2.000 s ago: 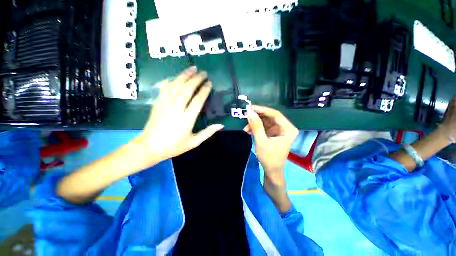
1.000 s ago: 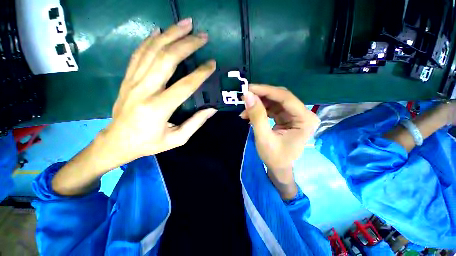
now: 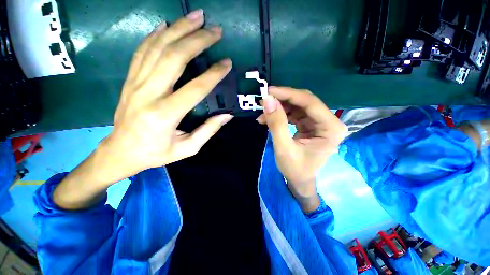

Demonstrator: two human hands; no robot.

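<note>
A thin black phone frame (image 3: 265,37) lies on the green bench, its solid end nearest me. A small white irregular adhesive piece (image 3: 248,102) with cut-outs is at that end. My right hand (image 3: 301,126) pinches the piece's right edge between thumb and forefinger; whether the piece touches the frame is unclear. My left hand (image 3: 161,102) lies spread over the left side of the frame's near end, fingers apart, and hides part of it. I cannot tell how firmly it presses on the frame.
A white liner sheet (image 3: 37,37) with black marks lies at the left, beside dark trays at the picture's edge. Black stacked frames (image 3: 400,40) lie at the right. A person's blue sleeve (image 3: 413,156) is at the right. Red stools (image 3: 389,241) stand on the floor.
The view has moved closer to the frame's near end since the oldest frame. The right hand still pinches the white piece. The neighbour's arm has shifted right.
</note>
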